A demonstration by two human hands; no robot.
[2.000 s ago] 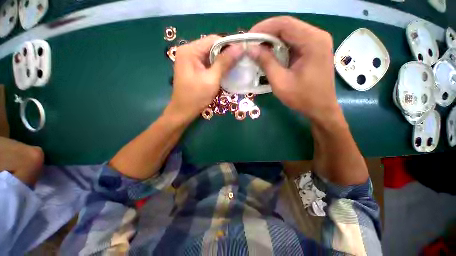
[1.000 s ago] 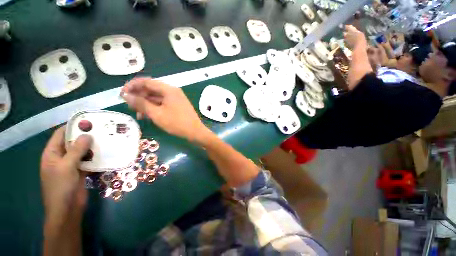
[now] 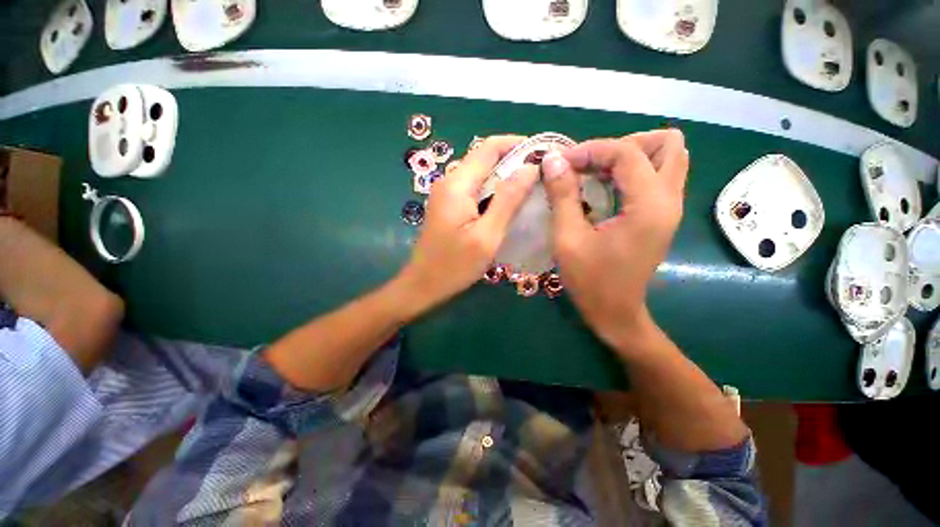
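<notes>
My left hand (image 3: 464, 211) grips the left side of a white plastic housing (image 3: 529, 232) above the green table. My right hand (image 3: 615, 211) is at its right side, with its thumb and fingertips at the top near a round hole. Both thumbs are close together there. Whether a ring is between the fingertips cannot be made out. Copper-coloured ring inserts (image 3: 420, 161) lie loose left of my left hand, and more show just below the housing. The hands hide part of the pile.
Paired housings (image 3: 116, 131) and a pale ring with a tab (image 3: 116, 229) lie left. A single housing (image 3: 770, 212) and stacked housings (image 3: 869, 280) lie right. More housings line the far side of the pale strip (image 3: 454, 74). A neighbour's arm (image 3: 57, 283) is at left.
The view has swung back from the right side to straight ahead. My right hand, apart from the housing a second ago, is now at it. My left hand still holds a housing.
</notes>
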